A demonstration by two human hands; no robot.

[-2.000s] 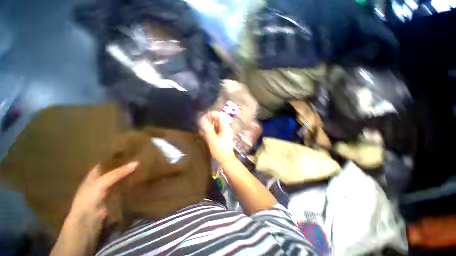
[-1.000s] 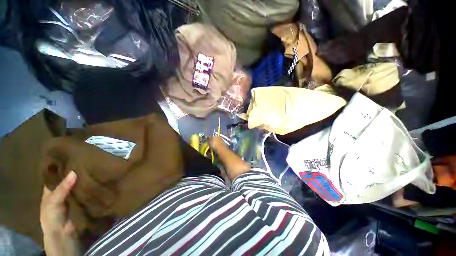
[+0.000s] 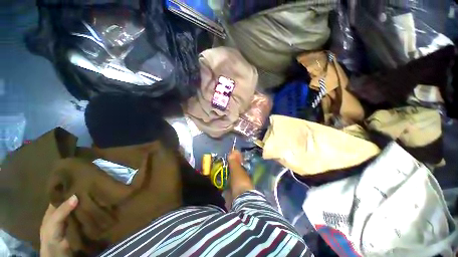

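The brown garment (image 3: 115,201) lies bunched across my lap, with a white striped patch (image 3: 116,171) showing in its opening. My left hand (image 3: 58,226) grips its edge at the lower left, thumb on top. My right hand (image 3: 238,170) is down among the small tools beyond my striped top. It is small and partly hidden by the sleeve. A thin pale stick (image 3: 233,144) rises at its fingertips; I cannot tell if it is held. Yellow-handled scissors (image 3: 218,174) and a yellow spool (image 3: 206,164) lie just left of that hand. No needle or thread is visible.
A phone or printed tag (image 3: 223,93) lies on beige cloth (image 3: 242,68) ahead. A black plastic bag (image 3: 65,75) is at the upper left. Folded beige cloth (image 3: 321,148) and a white printed bag (image 3: 386,201) are on the right. A blue basket-like thing (image 3: 291,99) sits behind.
My right hand has come down from near the beige cloth to the tool clutter, and stays there over the last second. My left hand keeps hold of the garment. The view has shifted.
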